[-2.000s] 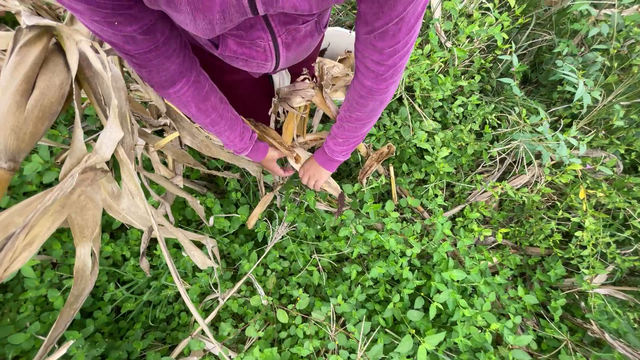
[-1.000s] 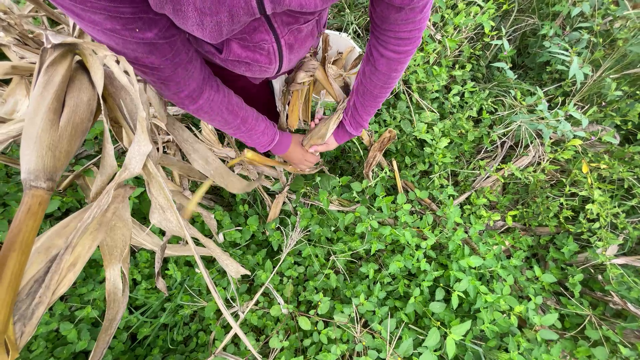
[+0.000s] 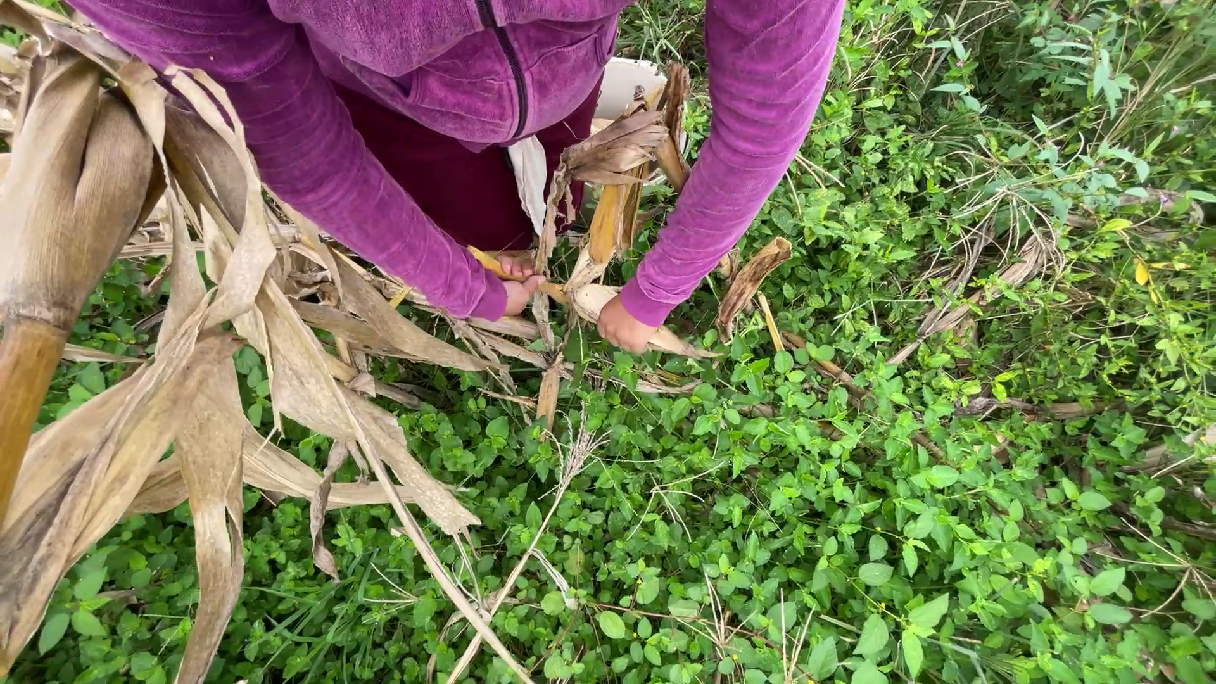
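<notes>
My left hand (image 3: 624, 326), on the right of the picture, is closed around a dry husked corn ear (image 3: 591, 300) whose pointed tip sticks out to the right. My right hand (image 3: 518, 290), left of it, grips a yellowish dry corn stalk (image 3: 488, 263) near the base of the ear. The stalk and ear run nearly in line between the hands. Dry husk and leaf pieces (image 3: 608, 223) stand just above the ear, in front of a white container (image 3: 627, 85), which they partly hide. The fingers of both hands are partly hidden.
A thick dry corn stalk with husks (image 3: 57, 199) and long hanging leaves (image 3: 214, 456) fills the left side. A curled dry husk piece (image 3: 750, 285) is right of my left hand. Low green plants (image 3: 855, 475) cover the ground.
A second ago my hands were together on a raised husk-covered ear; now they are apart, and the ear lies low, pointing right. The large stalk at the left has shifted with the view.
</notes>
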